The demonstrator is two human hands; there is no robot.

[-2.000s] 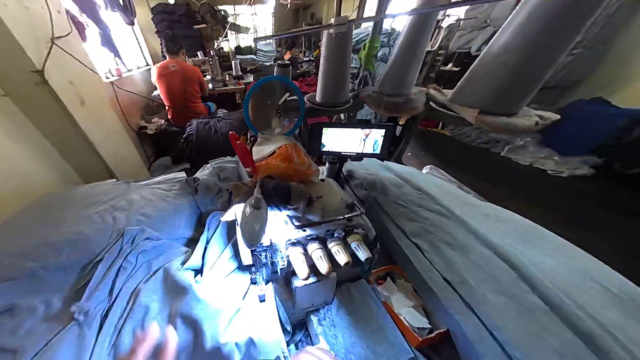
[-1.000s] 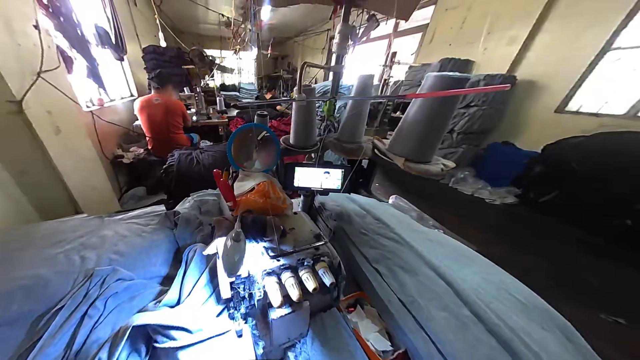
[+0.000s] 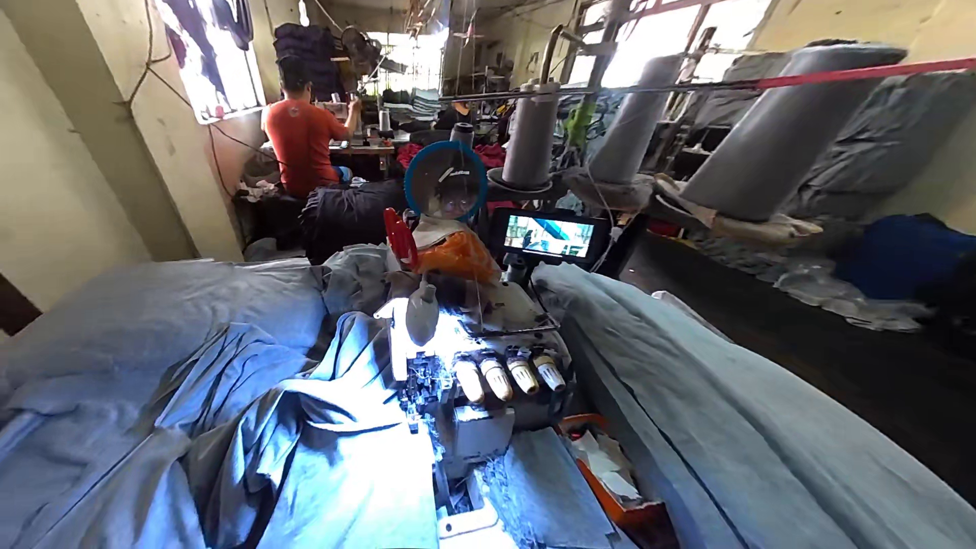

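Neither my left hand nor my right hand shows in the head view now. At the centre stands an overlock sewing machine (image 3: 512, 415) with several tension dials (image 3: 509, 377) on its front. A lamp lights its needle area brightly. Grey-blue fabric (image 3: 358, 473) lies in folds to the left of the needle area and reaches up to it. A flat piece of similar fabric (image 3: 553, 484) lies at the machine's lower right. Long layers of grey fabric (image 3: 732, 412) slope down along the right side.
Large grey thread cones (image 3: 793, 130) stand behind the machine. A phone (image 3: 547, 235) and a blue-rimmed round fan (image 3: 446, 181) are at the machine's back. An orange bin (image 3: 602, 469) with scraps sits at its right. A person in an orange shirt (image 3: 299, 141) sits at the far left.
Two seconds ago, fingers showed at the bottom edge, over and beside the fabric; they are now out of view. The view has swung since then.
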